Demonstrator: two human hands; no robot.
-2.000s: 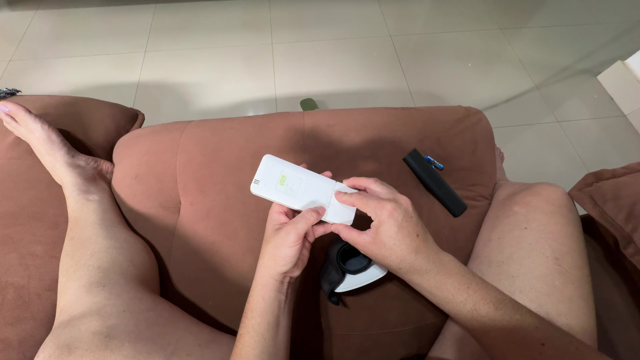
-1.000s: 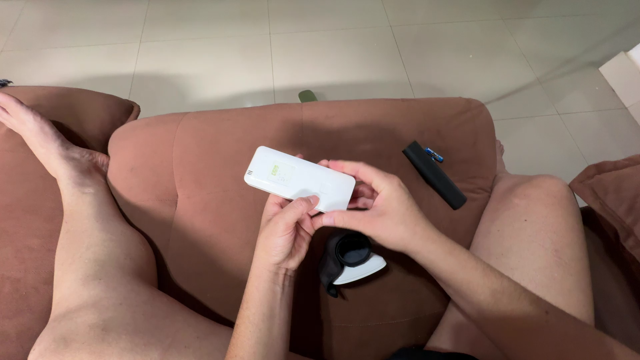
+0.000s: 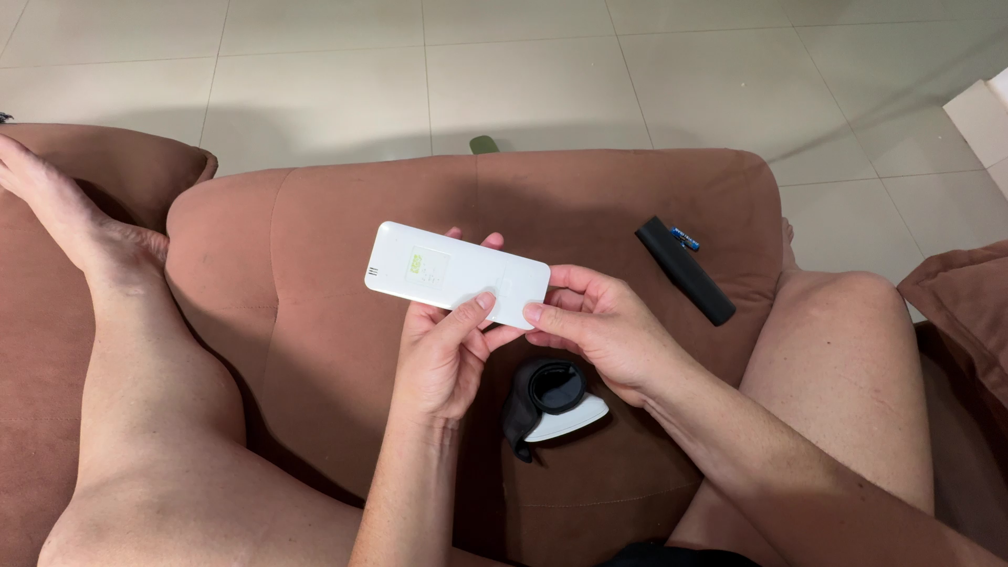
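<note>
A white handheld device (image 3: 472, 276), perhaps a remote control, lies across my fingers with a flat face up that bears a small green-and-clear sticker. My left hand (image 3: 445, 354) grips it from below, thumb on its face. Thumb and fingers of my right hand (image 3: 602, 327) pinch its right end. Whatever is on its underside is hidden. To the right on the brown sofa cushion lies a long black object (image 3: 685, 272), with blue batteries (image 3: 685, 239) beside its upper end. Nearer me, below my hands, sits a rolled black item (image 3: 543, 398) with a white curved part (image 3: 568, 418).
The brown upholstered seat (image 3: 339, 228) spreads between my legs. Beyond its far edge is a tiled floor (image 3: 520, 87), where a green object (image 3: 483, 145) shows partly. Cushions (image 3: 965, 299) lie at the right and left sides.
The right hand's fingers have shifted from over the device's face to its right end, so more of the face shows. The device stays in both hands.
</note>
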